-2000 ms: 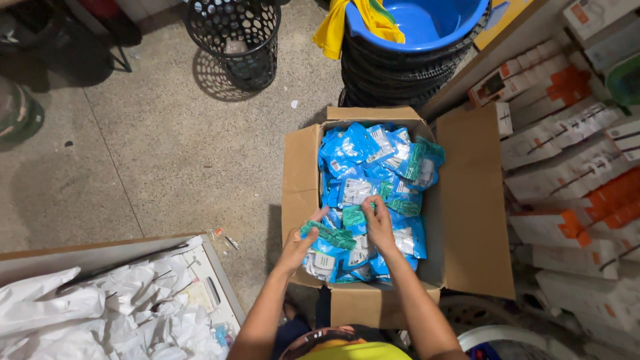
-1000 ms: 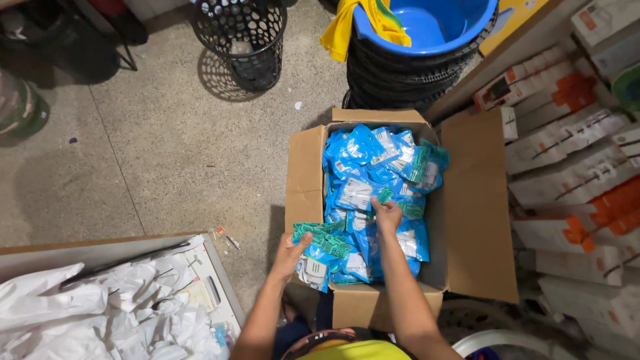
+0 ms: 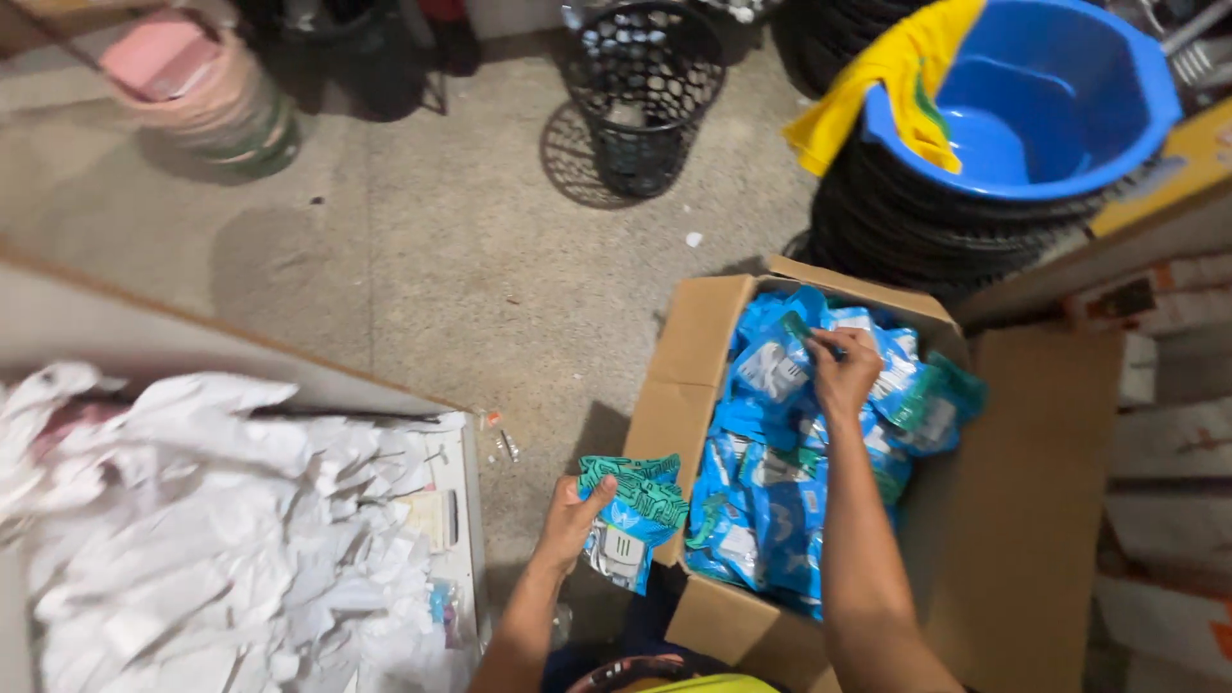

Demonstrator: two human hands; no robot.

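Note:
An open cardboard box (image 3: 688,332) on the floor is filled with blue plastic packets (image 3: 784,505) that have green tops and clear windows. My left hand (image 3: 575,520) is left of the box and grips a green and blue packet (image 3: 635,515) by its upper edge, thumb on top. Over the box's contents, my right hand (image 3: 847,366) pinches the green top of another packet (image 3: 775,371) between thumb and fingers. That packet lies on the pile near the back of the box.
Crumpled white paper or plastic fills a white-walled bin (image 3: 472,539) at lower left. A black perforated basket (image 3: 640,125) stands beyond the box. A blue basin (image 3: 1011,125) with a yellow cloth (image 3: 890,82) rests on stacked black baskets. White and orange boxes (image 3: 1169,423) line the right side.
My left hand has moved left out of the box area, now holding a packet beside it. My right hand has reached farther back over the pile. The view has swung left.

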